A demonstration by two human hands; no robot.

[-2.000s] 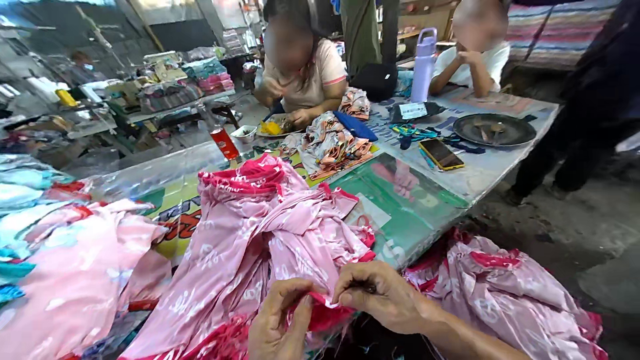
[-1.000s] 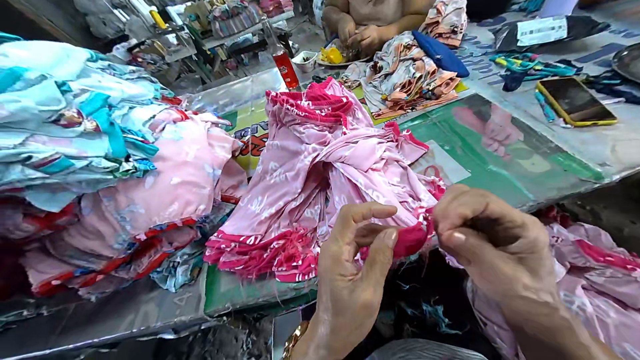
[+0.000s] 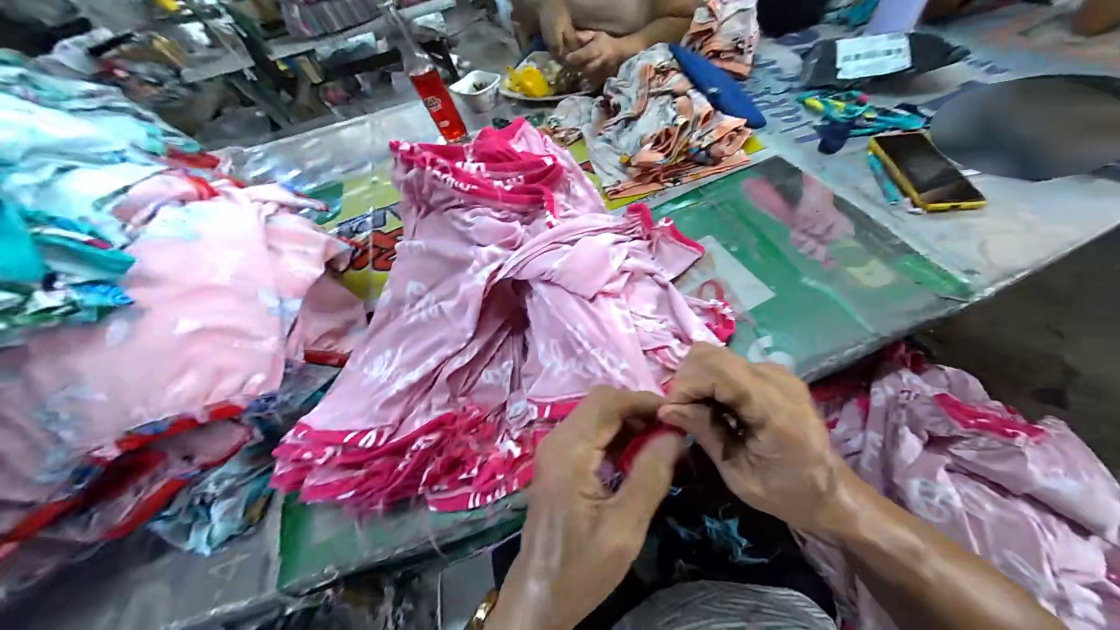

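My left hand (image 3: 604,490) pinches the dark pink trim (image 3: 637,444) of a pink garment between thumb and fingers at the table's near edge. Against its fingertips, my right hand (image 3: 752,429) grips the same trim; its fingertips partly hide the cloth. Just beyond both hands lies a stack of light pink garments (image 3: 437,297) with white lettering and dark pink edging. More pink cloth (image 3: 962,472) hangs or lies in a heap right of my right forearm. A gold-coloured band shows at my left wrist.
Teal and pink garments (image 3: 192,306) pile up at left. Behind the stack stand a red-filled glass bottle (image 3: 436,101) and a white cup (image 3: 477,87). Patterned cloth (image 3: 656,122) lies before a person's hands (image 3: 595,57). A yellow-edged phone (image 3: 927,171) and dark round tray (image 3: 1032,127) lie at right.
The view has tilted down and shifted. Both hands stay close together on the trim; the fingertips, apart one second ago, now meet.
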